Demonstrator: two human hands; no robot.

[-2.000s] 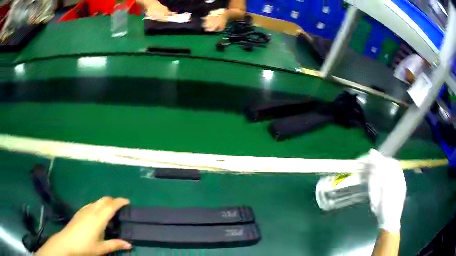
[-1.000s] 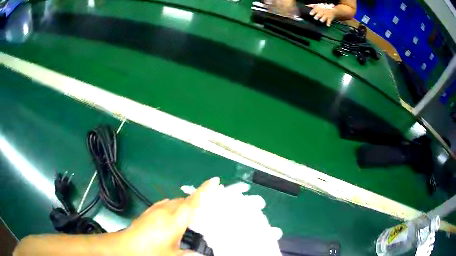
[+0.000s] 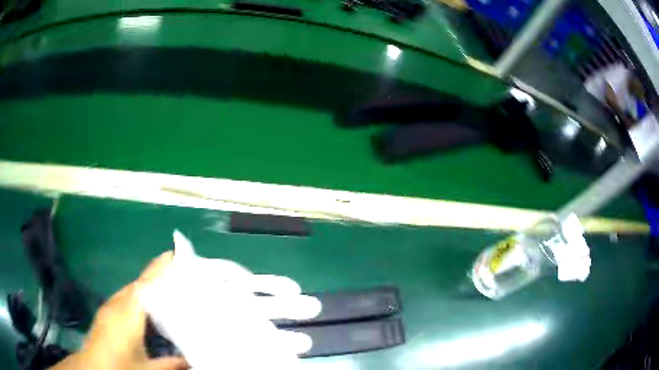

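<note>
Two black power strips (image 3: 347,333) lie side by side on the green bench, plain undersides up. My bare left hand (image 3: 126,325) is at their left, cord end, with its fingers around that end. My white-gloved right hand (image 3: 231,311) lies flat across the strips' left half and hides it. Its fingers are spread and point right. The looped black power cord (image 3: 49,260) lies at the far left, blurred, with a dark plug (image 3: 20,309) near it.
A clear bottle (image 3: 504,266) with a yellowish label lies by the post at right, white crumpled cloth (image 3: 572,249) beside it. A short black bar (image 3: 269,224) sits along the pale edging (image 3: 303,201). Other dark strips (image 3: 426,137) lie on the belt beyond.
The view has swung back, so the bench edging looks flatter. My gloved hand has moved from the cord end onto the strips, and more of the strips now shows.
</note>
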